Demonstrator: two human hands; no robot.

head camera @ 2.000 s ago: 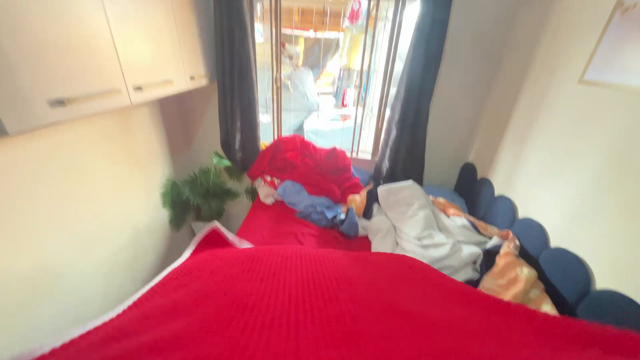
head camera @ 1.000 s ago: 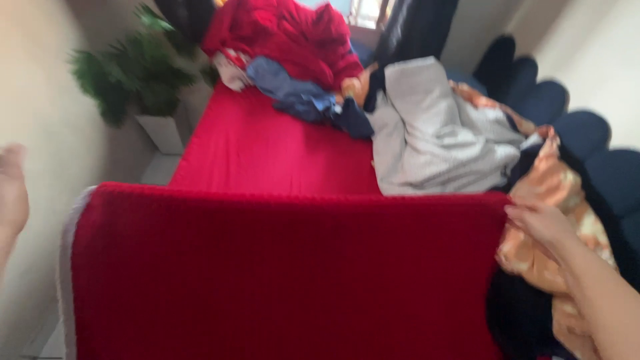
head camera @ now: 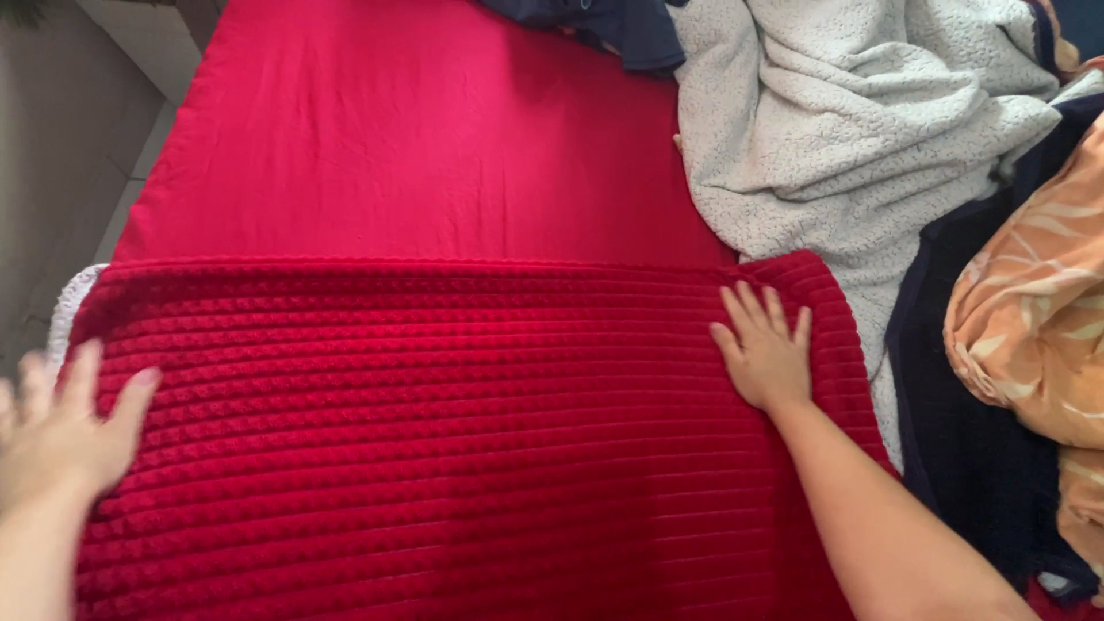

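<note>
A red ribbed plush blanket (head camera: pixel 448 414) lies folded over the near part of a bed, its folded edge running across the red sheet (head camera: pixel 414 129). My right hand (head camera: pixel 768 349) rests flat with spread fingers on the blanket near its upper right corner. At the left edge of the blanket is my left hand (head camera: pixel 73 423), blurred, fingers apart and holding nothing; whether it touches the cloth I cannot tell. A whitish trim (head camera: pixel 73 302) shows at the blanket's upper left corner.
Right of the sheet lies a crumpled light grey fleece blanket (head camera: pixel 845 129), beside dark navy cloth (head camera: pixel 975 448) and orange patterned bedding (head camera: pixel 1044 302). Dark blue clothing (head camera: pixel 604 30) lies at the top. A pale planter (head camera: pixel 147 39) stands on the floor left of the bed.
The red blanket, raised in front of the view earlier, now lies flat on the bed. My right hand has moved from its right edge onto its top. The view has tilted down.
</note>
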